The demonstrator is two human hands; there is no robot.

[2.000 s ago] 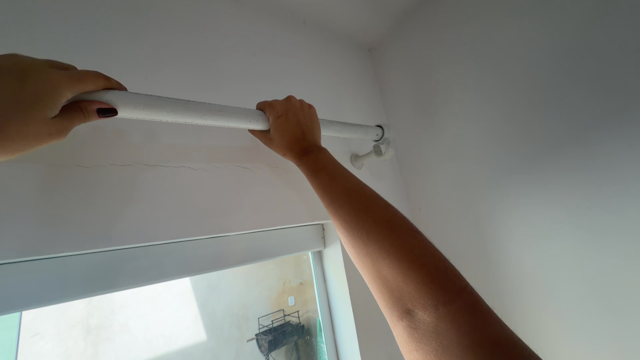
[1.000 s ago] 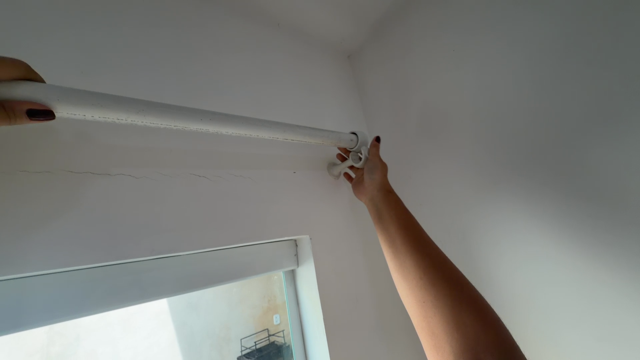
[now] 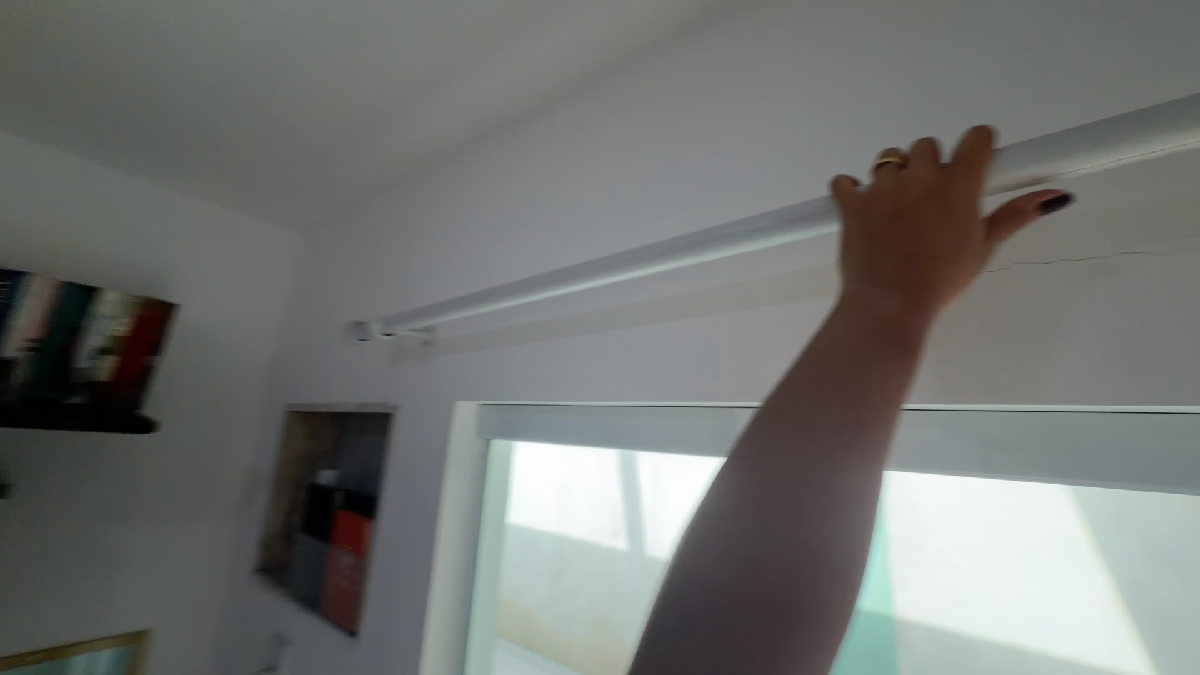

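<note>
A long white curtain rod (image 3: 637, 261) runs along the wall above the window, rising toward the right in view. My left hand (image 3: 911, 211) lies over it, fingers across the top and the thumb stretched out below the rod's lower edge; a ring shows on one finger. At the rod's far left end is a round white end piece (image 3: 360, 330), beside a white wall bracket (image 3: 419, 335) under the rod. The rod's right end is outside the view, and so is my right hand.
Below the rod is a white-framed window (image 3: 464, 525). To its left, a wall niche (image 3: 274, 497) holds books or boxes. A dark shelf (image 3: 80, 418) with books hangs on the left wall, and part of a framed item (image 3: 94, 645) shows lower down.
The view has swung left to the rod's other end. My right hand, at the right bracket one second ago, is out of view. My left hand is still on the rod.
</note>
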